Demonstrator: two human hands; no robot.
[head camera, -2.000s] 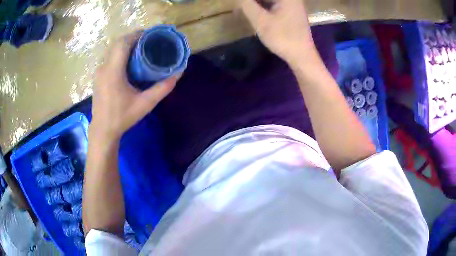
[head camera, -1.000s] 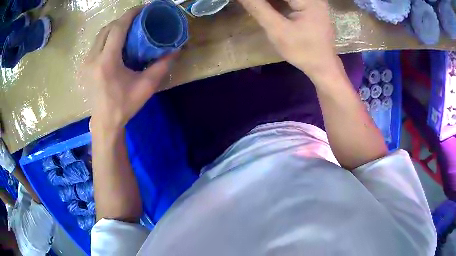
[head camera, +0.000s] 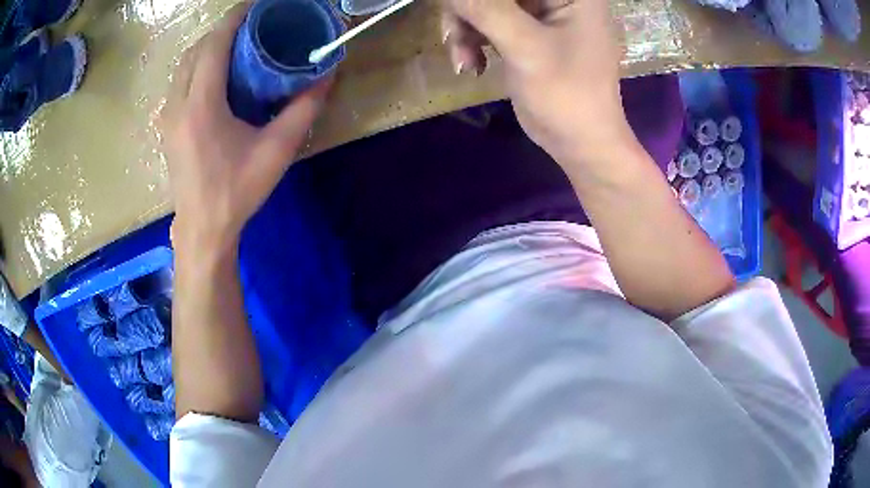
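Note:
My left hand (head camera: 224, 138) is wrapped around a blue tube body (head camera: 256, 84) at the upper left, its dark open mouth facing up towards me. My right hand (head camera: 563, 81) holds a thin cotton swab (head camera: 367, 30) at the top centre. The swab's white tip is at the near right part of the tube's rim. A small clear dish (head camera: 364, 5) shows partly at the top edge, just beyond the tube.
Pale ruffled rings (head camera: 794, 21) lie at the table's upper right. Finished blue pieces (head camera: 43, 71) lie at the upper left. A blue tote (head camera: 91, 295) with blue tubes is at lower left. A blue bin (head camera: 751, 191) with white round-ended pieces is at right. Parts of another person show at far left.
A swab now shows in my right hand, with its tip at the tube's rim. Since the oldest frame the view has shifted; the pale rings at right and the dish have come into view.

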